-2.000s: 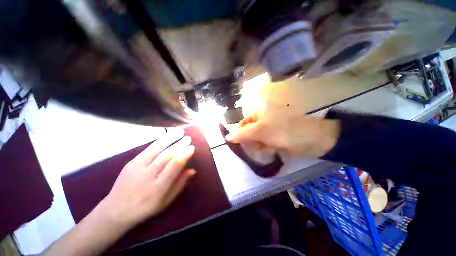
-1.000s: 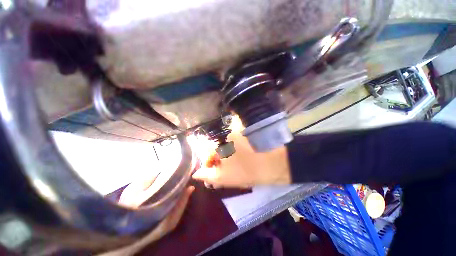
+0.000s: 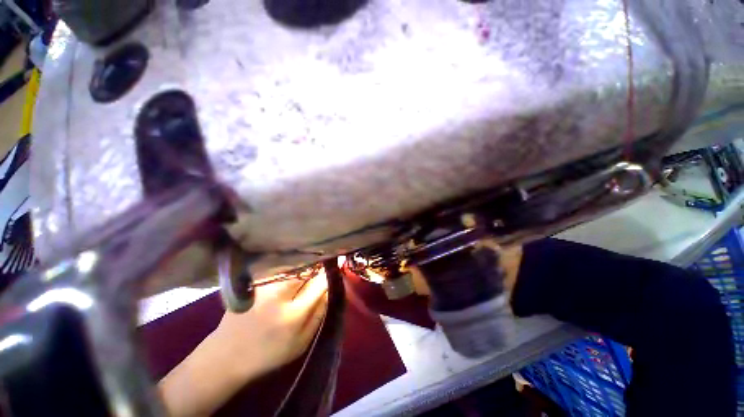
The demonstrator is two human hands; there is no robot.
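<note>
The off-white sewing machine head (image 3: 351, 122) fills the upper view and hides most of the needle area. A maroon panel (image 3: 371, 346) lies on the table under the lit needle area, reaching the front edge. My left hand (image 3: 273, 322) lies on the panel left of the needle; its fingertips are partly hidden by machine parts. My right hand (image 3: 507, 265) is mostly hidden behind a dark and grey machine knob; only a bit of skin by the dark sleeve shows, so its grip cannot be seen. A small dark maroon piece (image 3: 412, 309) shows right of the needle.
A shiny curved metal guard (image 3: 114, 326) stands close at the lower left. A small tray of metal bits (image 3: 706, 175) sits at the right table edge. A blue plastic basket (image 3: 583, 370) is below the table at right. A thin red thread runs down the machine's right side.
The view has moved closer over the machine head, which now covers more of the picture. My left hand now shows flatter on the panel; my right hand has become mostly hidden behind the knob.
</note>
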